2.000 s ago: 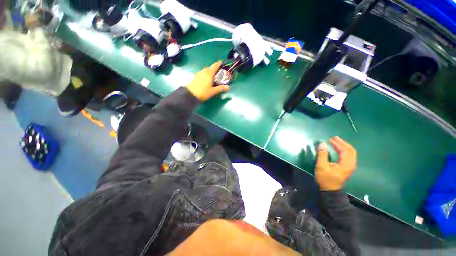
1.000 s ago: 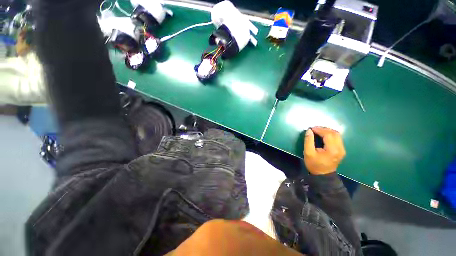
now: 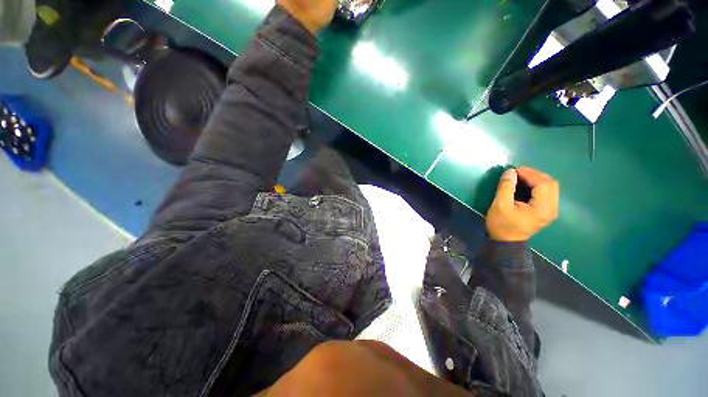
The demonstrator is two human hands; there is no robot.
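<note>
My left hand (image 3: 312, 9) is cut off by the top edge of the picture, beside a round silvery and dark part of a camera head (image 3: 357, 6), which is also cut off. Whether the fingers hold it cannot be seen. My right hand (image 3: 523, 206) rests over the green bench near its front edge, thumb and curled fingers close together, with no object visible in it. The long black electric screwdriver (image 3: 594, 58) hangs over the bench ahead of my right hand, its thin bit pointing left.
The silver-white screw feeder (image 3: 656, 68) stands behind the screwdriver, with a thin dark stick (image 3: 593, 143) beside it. A blue bin (image 3: 683, 287) is at the bench's right end. A black round stool (image 3: 180, 105) and a blue tray (image 3: 22, 133) of small parts are at left.
My left arm has swung down from the far left to the bench's top edge. My right hand stays near the front edge. The view has shifted, so the row of cameras is mostly out of frame.
</note>
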